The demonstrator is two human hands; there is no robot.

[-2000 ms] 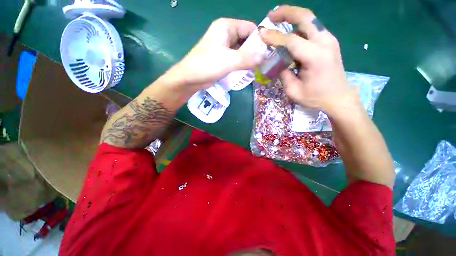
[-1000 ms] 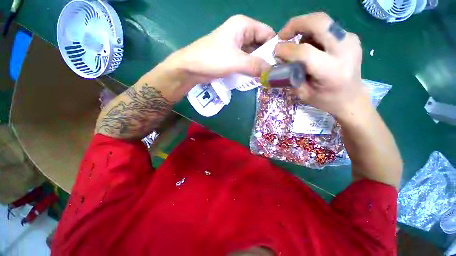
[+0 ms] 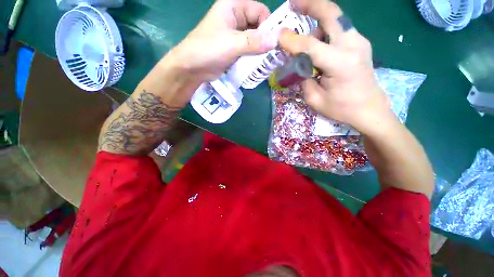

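A white fan housing [image 3: 260,67] is held on its side between both hands, its white clip base [image 3: 218,101] pointing down left over the bench edge. My left hand [image 3: 230,40] grips the housing from the left. My right hand [image 3: 341,70] has its fingertips on the housing's upper side and also holds a mallet [image 3: 295,70], whose silver-grey head and yellow face stick out of the fist. The fingertips of both hands are close together and hide what lies between them. A clear bag of copper-red and pink caps [image 3: 317,143] lies beneath the right hand.
A white fan head [image 3: 89,47] stands at left, part of another behind it. More white fans [image 3: 447,11] are at upper right. Crumpled clear plastic [image 3: 468,197] and a grey-white bracket [image 3: 481,100] are at right. A slim tool [image 3: 15,16] lies upper left, above a brown box [image 3: 54,124].
Both hands and the held fan have shifted slightly up and left in view. The right fingers have changed position on the housing, and more of its slotted side shows. The mallet stays in the right hand.
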